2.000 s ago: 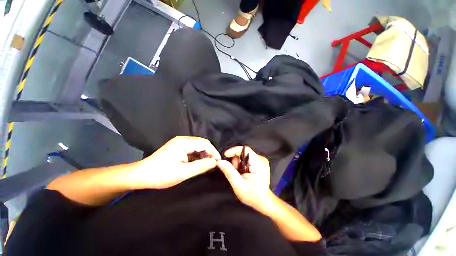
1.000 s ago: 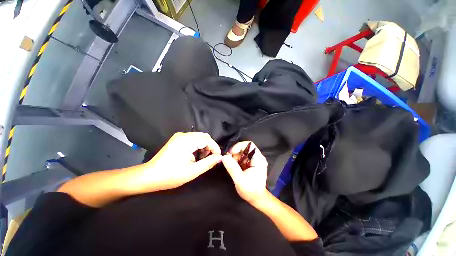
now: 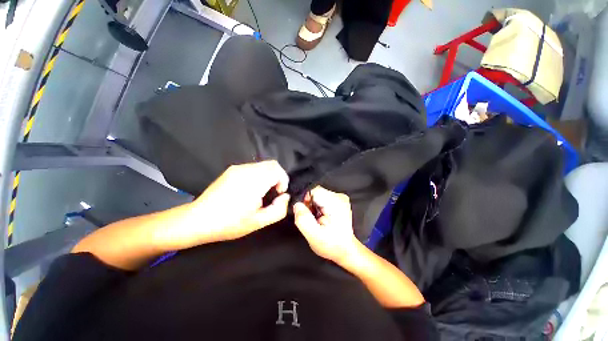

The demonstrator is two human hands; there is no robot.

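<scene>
A black garment (image 3: 293, 126) lies over my lap, with a seam running from the middle towards the right. My left hand (image 3: 247, 200) pinches the garment's near edge just left of the centre. My right hand (image 3: 327, 223) is close beside it on the right, its thumb and fingertips on the same dark edge. A small dark item shows among my right fingers, but it is too small and shaded to name. The fingertips of both hands are nearly touching.
A pile of black garments (image 3: 507, 193) covers a blue plastic crate (image 3: 520, 110) at the right. A red-legged seat with a beige cushion (image 3: 523, 53) stands behind it. Grey metal table legs (image 3: 73, 156) are at the left. A person's shoe (image 3: 313, 30) is at the top.
Both hands have moved slightly up onto the garment's edge. The fingers of my right hand have curled in, and the dark item that stuck up from them now shows less.
</scene>
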